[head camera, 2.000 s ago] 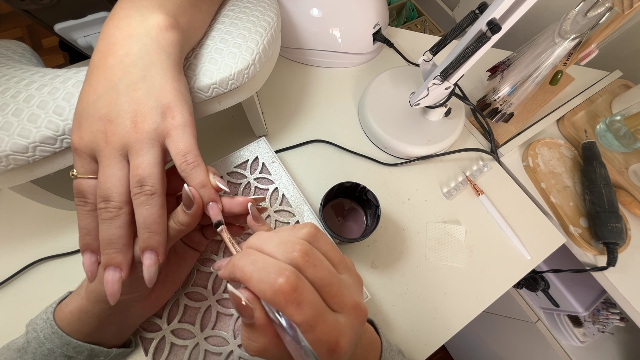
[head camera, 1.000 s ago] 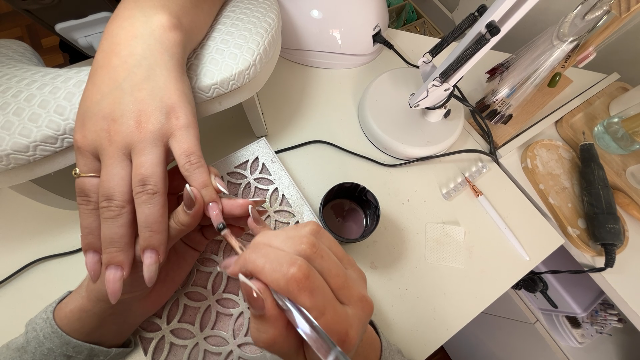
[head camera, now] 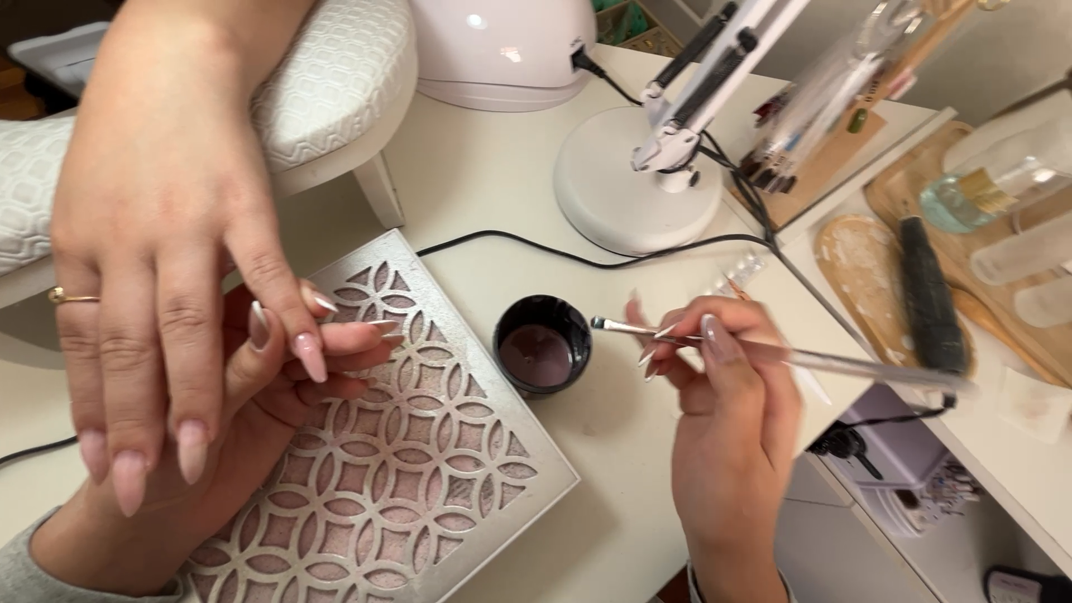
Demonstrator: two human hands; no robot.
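Observation:
Another person's hand (head camera: 167, 218), with long pink nails and a ring, hangs down from a padded white armrest. Beneath it, my left hand (head camera: 243, 402) grips one of its fingers between thumb and fingers, above a silver lattice-patterned dust collector or tray (head camera: 410, 469). My right hand (head camera: 729, 427) pinches a nail brush with a clear handle (head camera: 779, 352); the metal ferrule and dark tip point left. That tip is just right of the rim of a small black jar (head camera: 543, 345) holding a mauve-pink substance.
The white armrest (head camera: 343, 84) stands at upper left. Beyond the jar are a white nail lamp (head camera: 507, 50), a white lamp base (head camera: 636, 180) and a black cable (head camera: 536, 247). At right, a black nail drill handpiece (head camera: 928, 301) lies by wooden trays and bottles.
My right hand has moved right with the brush, away from the held finger's nail to beside the black jar. My left hand still holds the other person's finger.

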